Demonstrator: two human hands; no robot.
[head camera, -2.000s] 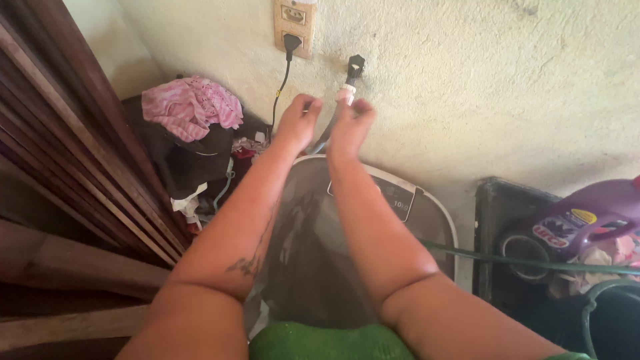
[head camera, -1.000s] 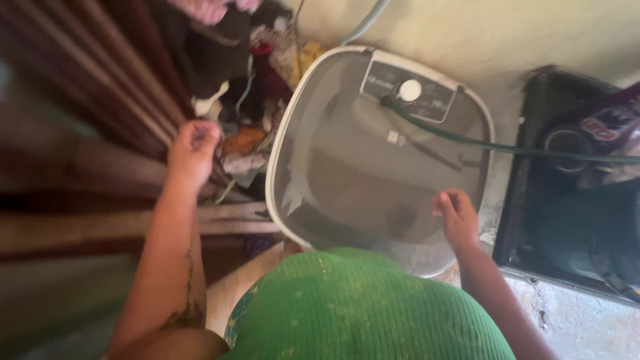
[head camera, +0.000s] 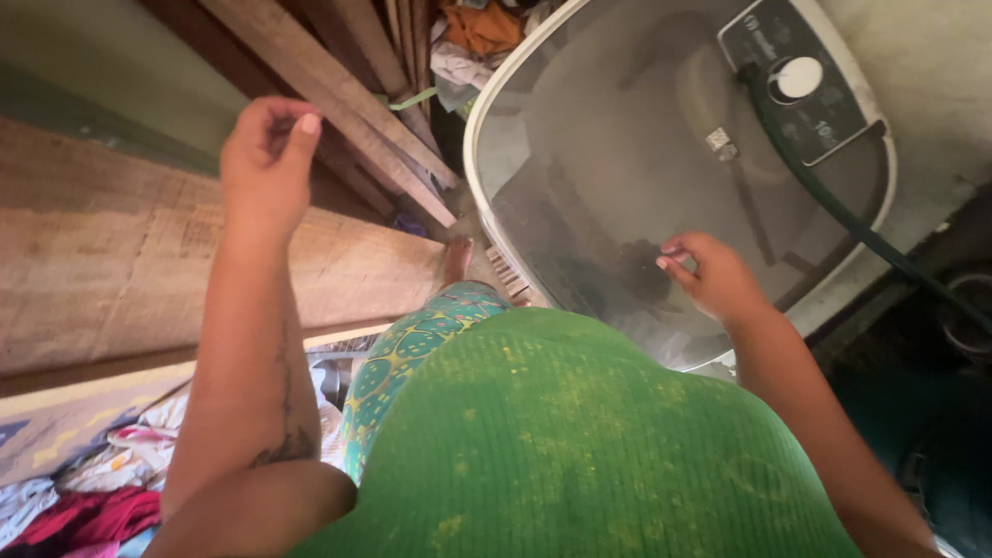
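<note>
My left hand (head camera: 271, 159) is raised at the upper left beside leaning wooden boards (head camera: 349, 101), fingers curled and apart, holding nothing. Over the near part of a washing machine's see-through lid (head camera: 589, 155) hangs my right hand (head camera: 709, 275), its thumb and fingertips a little apart with nothing between them. Whether it touches the lid cannot be told. The machine's control panel (head camera: 806, 77) has a white round knob (head camera: 798, 77). A dark green hose (head camera: 837, 209) runs from the panel across the lid to the right.
Clothes (head camera: 101, 504) lie in a heap at the lower left, below a large brown board (head camera: 155, 263). More cloth, with an orange piece (head camera: 480, 27), sits behind the boards at the top. Dark containers (head camera: 930, 372) stand at the right. My bare foot (head camera: 458, 260) is beside the machine.
Both hands were together at the hose end and tap by the wall two seconds ago; they have since come apart and back towards me. The view has swung down and to the left.
</note>
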